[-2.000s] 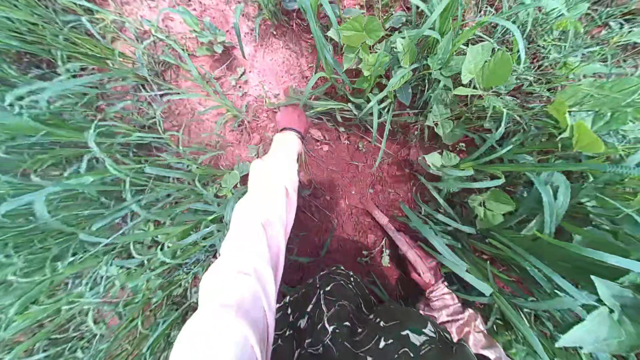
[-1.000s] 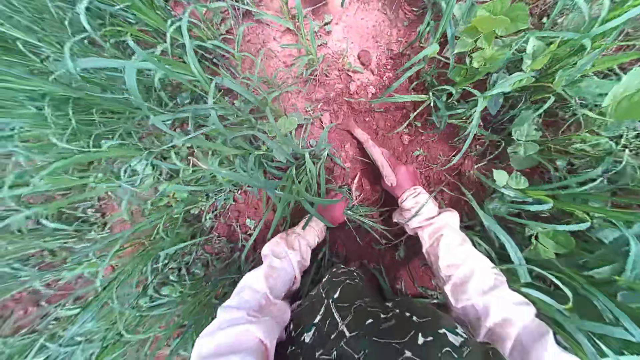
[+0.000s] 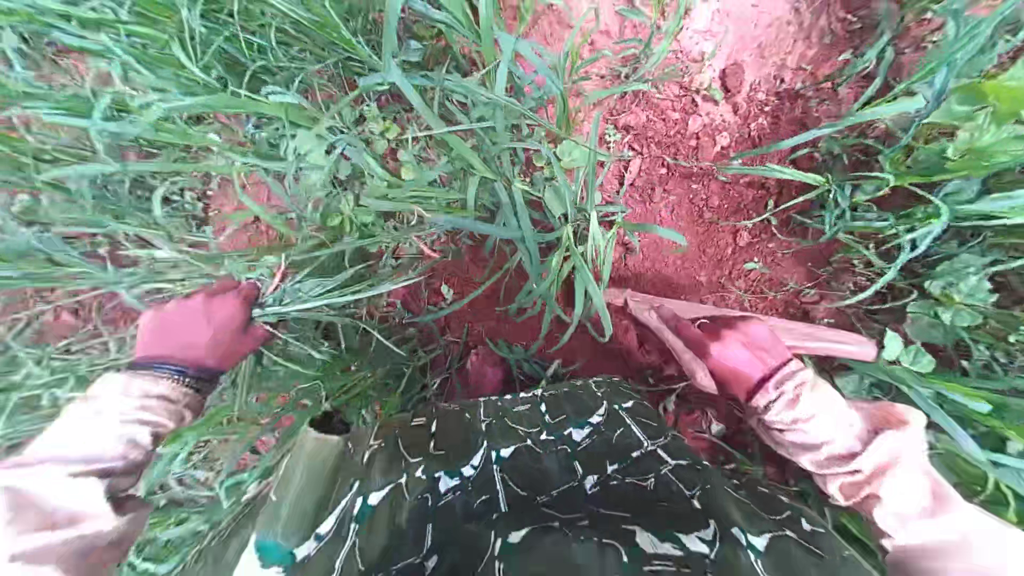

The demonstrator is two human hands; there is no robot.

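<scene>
At the left, my left hand, with bands at the wrist, is closed around a bunch of long green grass blades that point right. My right hand, at the right, grips a wooden-looking tool handle. The handle's end sticks out to the right of the hand, and a second narrow part angles down under the fingers. The tool's far end lies at the reddish soil, beside a leafy grass tuft; any blade is hidden or too unclear to tell.
Dense grass covers the left side. Bare red soil runs up the middle right, with broad-leaved plants and more grass at the right edge. Patterned dark cloth over my lap fills the bottom middle.
My left hand has moved from the middle, close to the tool, out to the left and holds grass there. My right hand still grips the tool, which is now turned more sideways.
</scene>
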